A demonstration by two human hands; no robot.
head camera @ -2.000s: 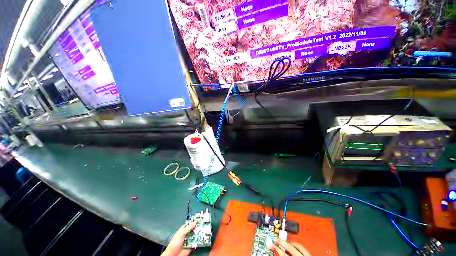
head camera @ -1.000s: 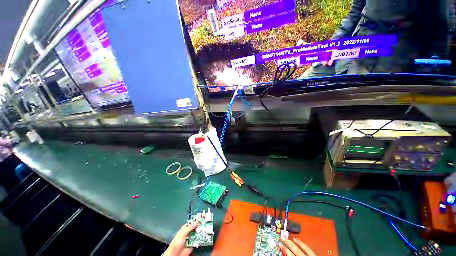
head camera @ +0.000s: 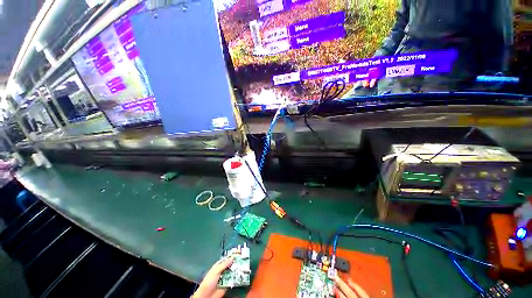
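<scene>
One pale, crowded circuit board (head camera: 235, 269) is at the left edge of the orange jig base (head camera: 273, 265); my left hand (head camera: 213, 280) grips its left side. A second board (head camera: 315, 281) lies on the jig base, against the black connector block (head camera: 340, 265) with cables entering it. My right hand (head camera: 349, 287) is at this board's right edge, cut off by the bottom of the picture; whether its fingers grip the board is unclear. A bright green board (head camera: 251, 226) lies on the mat behind the left one.
A white wrapped roll (head camera: 242, 181) stands behind the jig, near two pale rings (head camera: 217, 202) and orange-yellow lead plugs (head camera: 277, 209). A blue cable (head camera: 402, 230) loops right to an orange box (head camera: 503, 238). An oscilloscope (head camera: 449, 174) stands at right. A large screen (head camera: 350, 46) is behind.
The view has shifted slightly. The screen picture has changed from pink blossom to grass and a figure. Both hands stay at their boards, with the right fingers slightly lower and further right.
</scene>
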